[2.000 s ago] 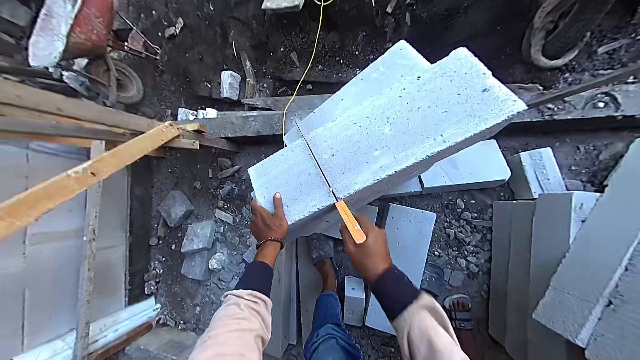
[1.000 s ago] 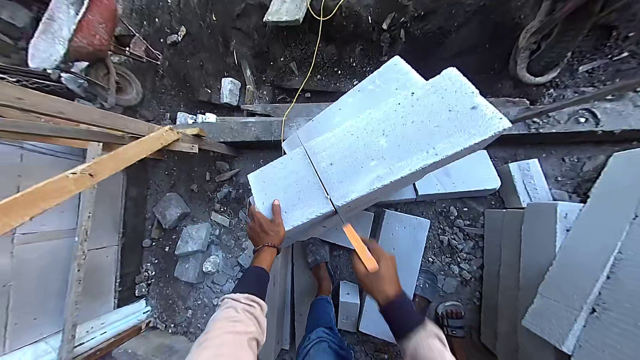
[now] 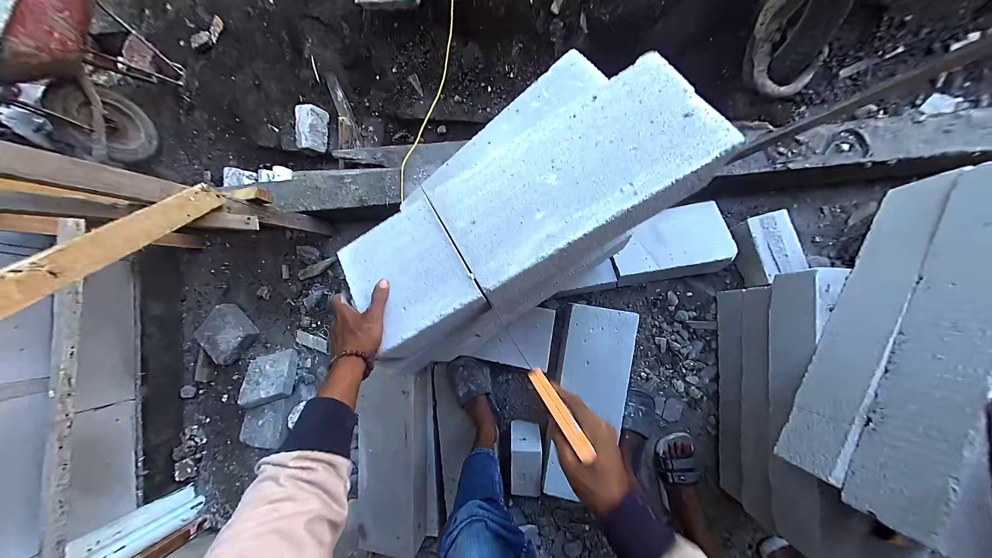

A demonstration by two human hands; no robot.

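Note:
A light aerated concrete block [image 3: 573, 170] lies at a slant on top of another such block [image 3: 515, 120]. The blade of a handsaw [image 3: 562, 415] with an orange handle sits in a cut across the upper block, towards its left end. My right hand [image 3: 593, 449] is closed round the saw handle, below the block's near edge. My left hand [image 3: 360, 322] presses on the block's lower left corner, thumb on the top face and fingers over the end.
More blocks lie beneath and are stacked at the right [image 3: 876, 349]. Timber planks [image 3: 108, 248] stick in from the left, near a wheelbarrow [image 3: 46, 39]. A yellow cord [image 3: 434, 101] runs behind. Rubble and another person's sandalled foot [image 3: 676, 457] are near the blocks.
My right hand has drawn the saw back towards me and to the right, so more blade shows outside the block. My left hand stays on the block's end.

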